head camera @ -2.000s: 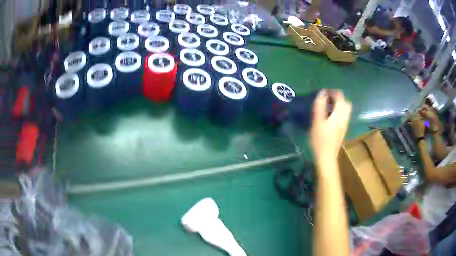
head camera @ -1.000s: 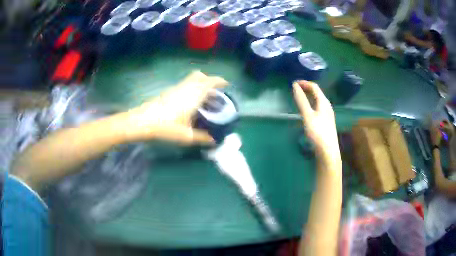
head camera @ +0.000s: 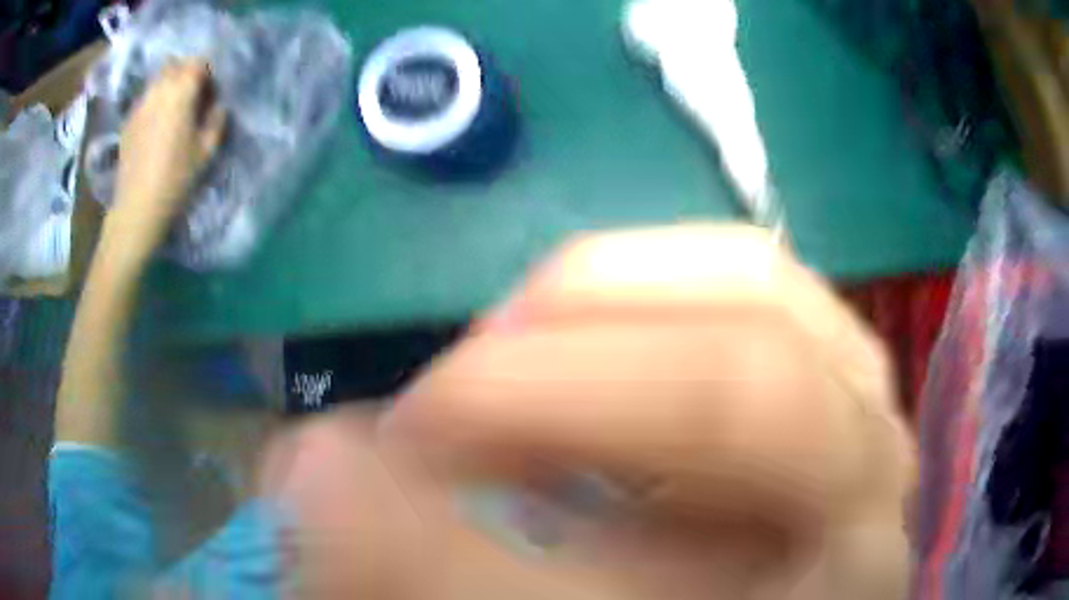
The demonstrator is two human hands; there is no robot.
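Note:
A dark fabric speaker (head camera: 487,138) with a white ring around its dark end face stands on the green bench at upper centre. No hand touches it. The white wrapped mallet (head camera: 706,88) lies to its right. My left hand (head camera: 167,131) is at the crumpled clear plastic bag (head camera: 276,94) at upper left; its fingertips are partly hidden, and whether they grip anything is unclear. My right hand (head camera: 656,399) is very close to the camera, large and blurred, with curled fingers. It covers the lower centre, and I cannot tell if it holds anything.
A carton with white plastic (head camera: 41,193) is at far left. Black rings (head camera: 950,117) lie at upper right beside a brown carton (head camera: 1032,70). A clear bag (head camera: 996,387) with dark parts is at lower right, by something red. A blue sleeve (head camera: 100,516) shows at lower left.
The view has swung down and left. My left hand has released the speaker, now standing on the bench, and moved to the plastic bag. My right hand has come up close to the camera.

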